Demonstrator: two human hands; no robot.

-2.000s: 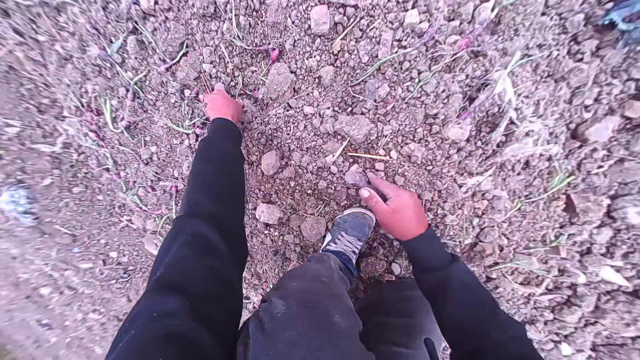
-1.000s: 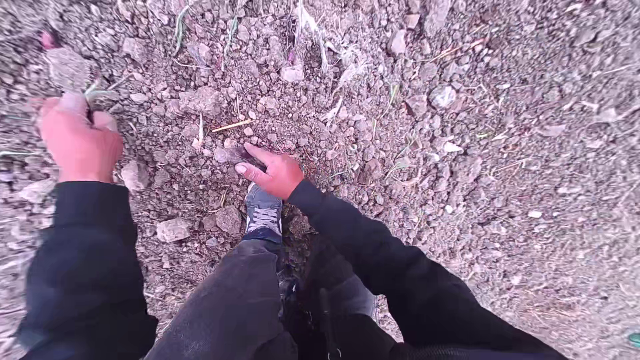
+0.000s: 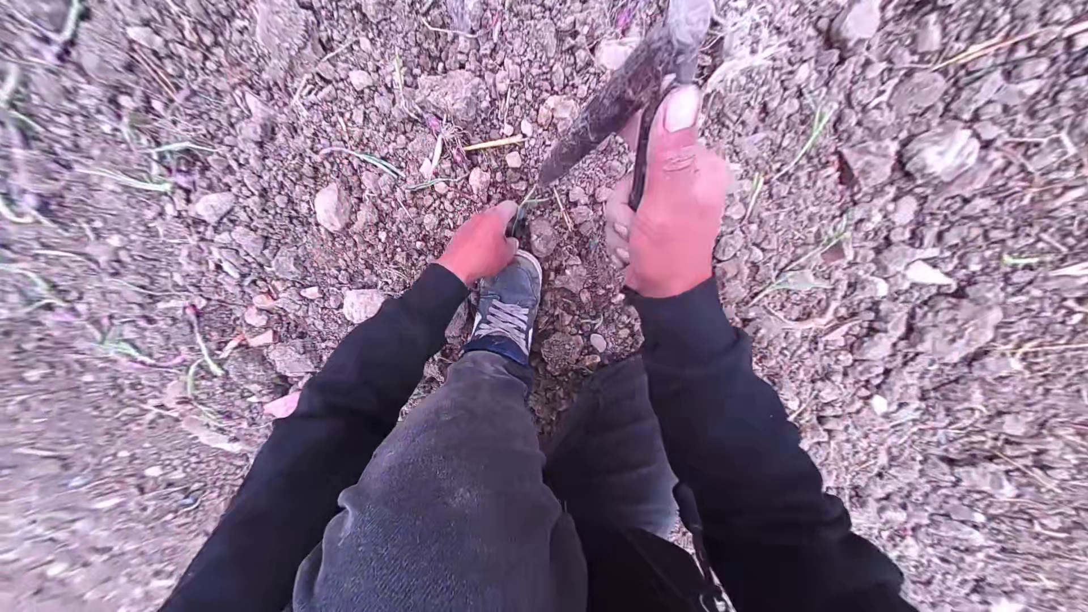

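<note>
My right hand (image 3: 680,204) grips a dark, dirt-covered hand tool (image 3: 608,102) whose long flat part slants down and left to a tip near my left hand; its kind cannot be told. My left hand (image 3: 484,242) is low over the soil just above the shoe, its thumb and fingers pinched on the thin green stem (image 3: 529,197) of a small plant. The lower end of what it holds is dark and mostly hidden by the fingers. A short yellow straw (image 3: 495,143) lies on the soil above my left hand.
My grey shoe (image 3: 507,306) stands on cloddy, stony soil right below my left hand. Stones (image 3: 332,206) lie at the left, with wilted green and purple plants (image 3: 204,344) farther out. A pale rock (image 3: 942,153) lies at the right.
My left hand has come in from the far left to just above the shoe. My right hand has risen with the dark tool, which now shows plainly. The view has shifted.
</note>
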